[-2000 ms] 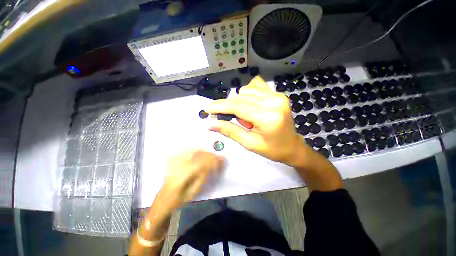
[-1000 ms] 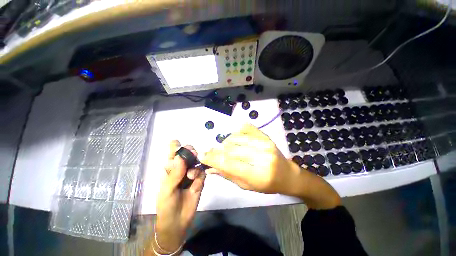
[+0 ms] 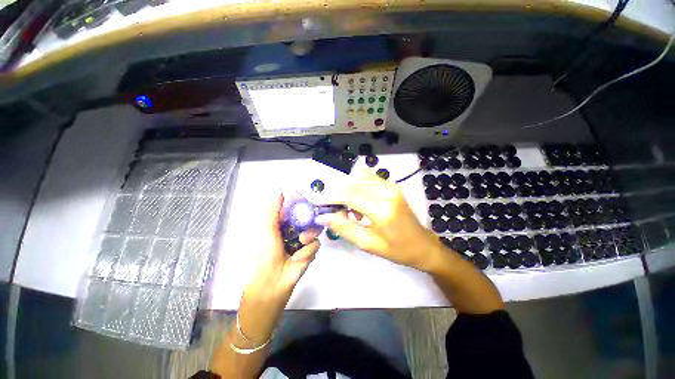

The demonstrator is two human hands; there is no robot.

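My left hand (image 3: 285,255) holds round black modules at the bench's middle. The upper one (image 3: 300,214) shows a bright bluish-white glare on its face; another dark disc (image 3: 293,245) sits below it, partly behind my fingers. My right hand (image 3: 377,218) grips a short dark stick (image 3: 333,209), a probe by its look, with its tip end at the module in my left hand. A loose module (image 3: 317,186) lies on the white bench above my hands. Another greenish one (image 3: 332,234) lies between my hands, partly hidden.
An empty clear blister tray (image 3: 159,244) lies at left. Rows of black discs (image 3: 518,215) fill trays at right. A test instrument (image 3: 292,107) with a lit screen and a fan (image 3: 434,95) stand at the back. A small black box (image 3: 334,160) and more discs (image 3: 383,174) lie before them.
My left hand has come up from the bench and now holds modules. The stick in my right hand now meets the held module, whose face has become bright. The view has tilted up.
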